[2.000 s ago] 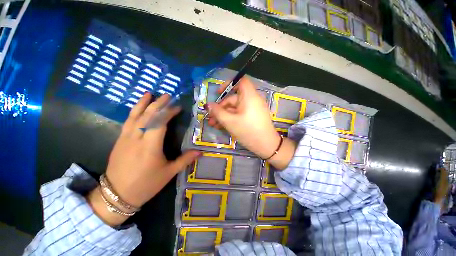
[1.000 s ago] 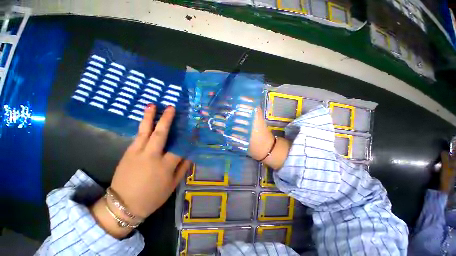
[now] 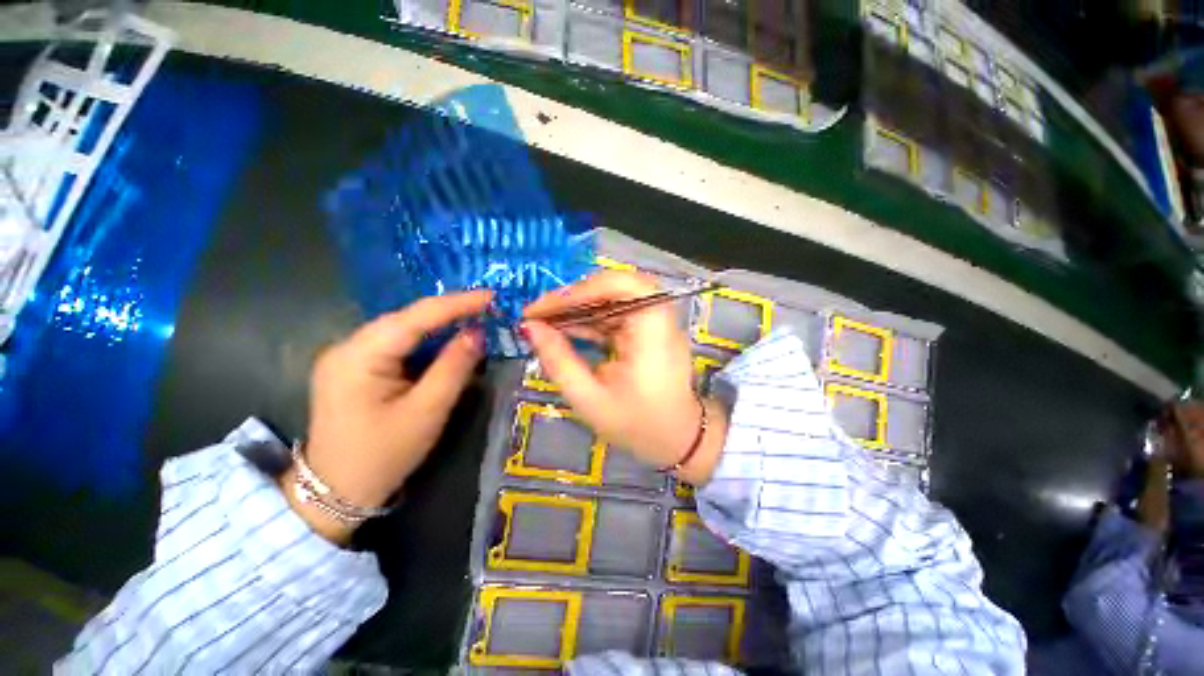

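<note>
The blue carrier film point(image 3: 456, 172) with rows of small strips is folded and raised in front of me, beside the tray's upper left corner. My left hand point(image 3: 390, 390) pinches its lower edge between thumb and finger. My right hand point(image 3: 627, 363) holds the tweezers point(image 3: 647, 303), tips pointing left at the film near my left fingertips. Whether a piece is in the tips cannot be told. The blister tray point(image 3: 625, 539) lies below my right hand, with yellow-edged frames point(image 3: 543, 532) in its pockets. The film and my right hand hide its upper left pockets.
A spare blue film sheet point(image 3: 126, 284) lies at left, with white openwork strips point(image 3: 66, 152) at its upper end. Beyond the pale rail point(image 3: 673, 165), the green belt point(image 3: 825, 165) carries filled trays point(image 3: 588, 37). Another person's arm point(image 3: 1122, 568) shows at the right edge.
The film, flat at left and then partly folded over the tray, is now bunched and raised between my hands. My left hand has closed on its edge. The tweezers have swung from upright to nearly level.
</note>
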